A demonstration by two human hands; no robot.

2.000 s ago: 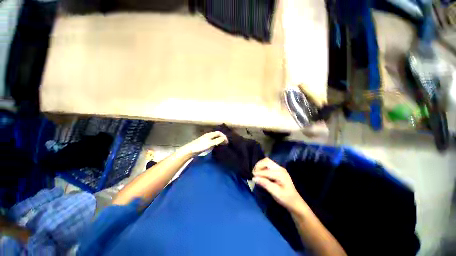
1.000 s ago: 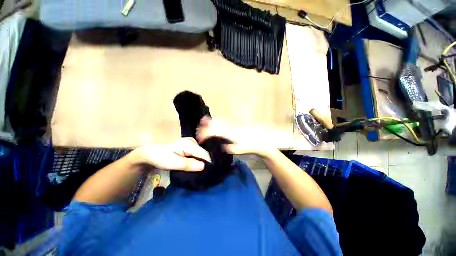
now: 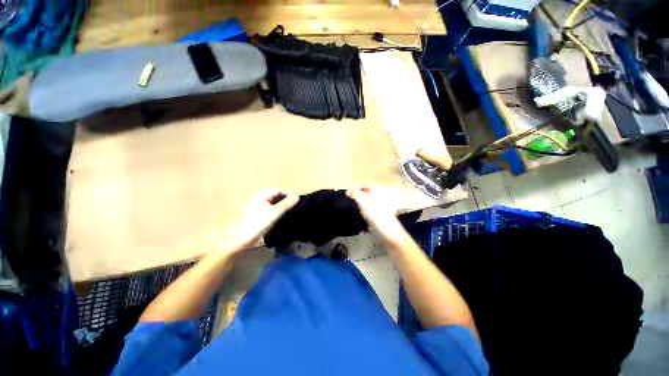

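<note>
A bunched black garment hangs over the near edge of the pressing table. My left hand holds its left end, and my right hand holds its upper right corner. The cloth is stretched between the two hands. Its lower part hangs in front of my blue shirt. The steam iron rests at the table's right end, with its wooden handle up and its hose running right. Neither hand touches it.
A grey sleeve board with a phone and a pale small piece lies along the far edge. Beside it is a ridged black bundle. A blue crate with a black garment pile stands at right.
The black cloth has gone from a narrow upright bunch to a wider spread between my hands. My hands have moved apart. The view has shifted, showing more of the far side.
</note>
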